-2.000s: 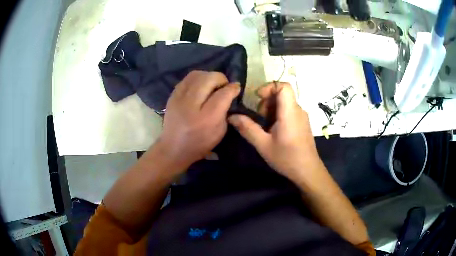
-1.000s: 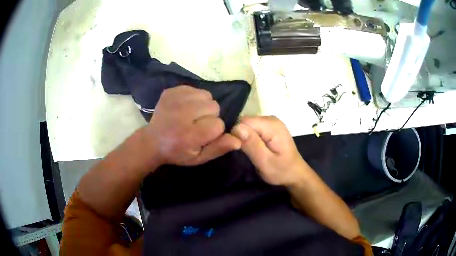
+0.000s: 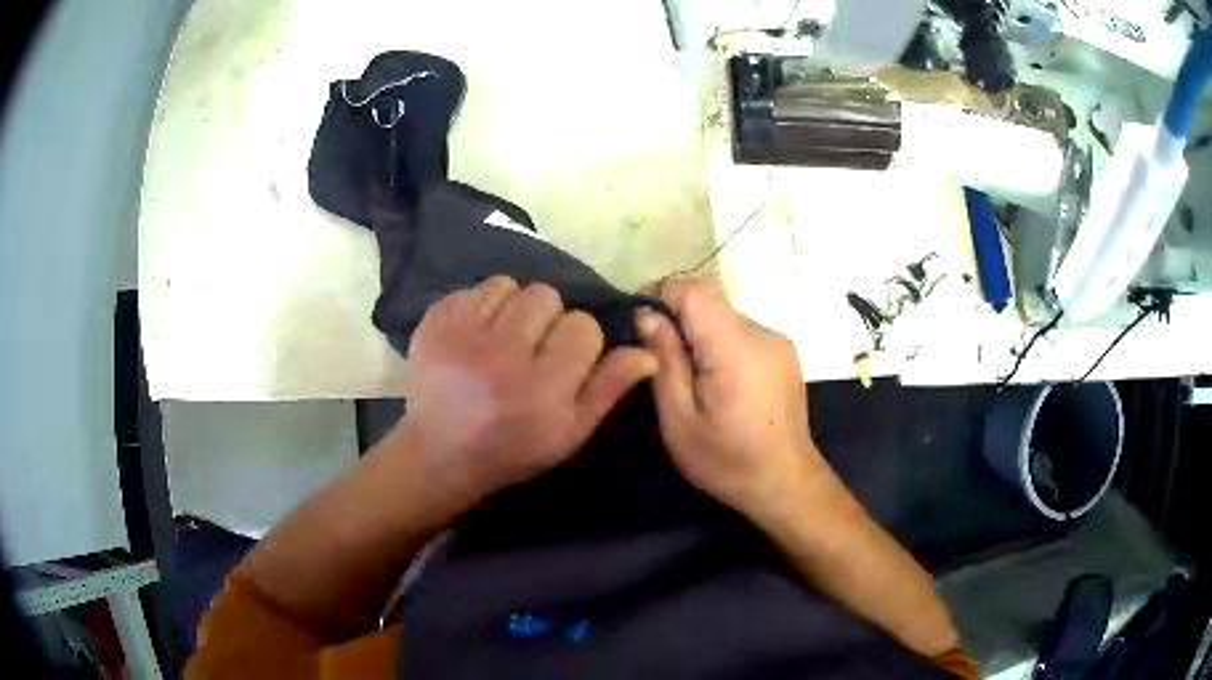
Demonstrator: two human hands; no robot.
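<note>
A dark fabric workpiece (image 3: 459, 246) lies bunched on the pale table, running from the upper left down to both hands. A thin silvery line curves along its far end, and a small white patch shows on its middle. My left hand (image 3: 499, 379) is closed on the cloth from above. My right hand (image 3: 731, 392) pinches the cloth edge between thumb and fingers, right beside the left hand. The lower part of the cloth blends into the dark apron, so its limit cannot be told.
The worn table (image 3: 239, 306) ends just before my forearms. To the right are a dark ribbed metal block (image 3: 831, 122), a blue tool (image 3: 986, 249), dark thread scraps (image 3: 897, 295) and the white machine part (image 3: 1130, 226). A round bin (image 3: 1103, 452) stands below the table edge at right.
The cloth's far end has shifted up and right in view, and the cloth between the hands is more bunched. The hands still grip it close together. The whole view has shifted slightly.
</note>
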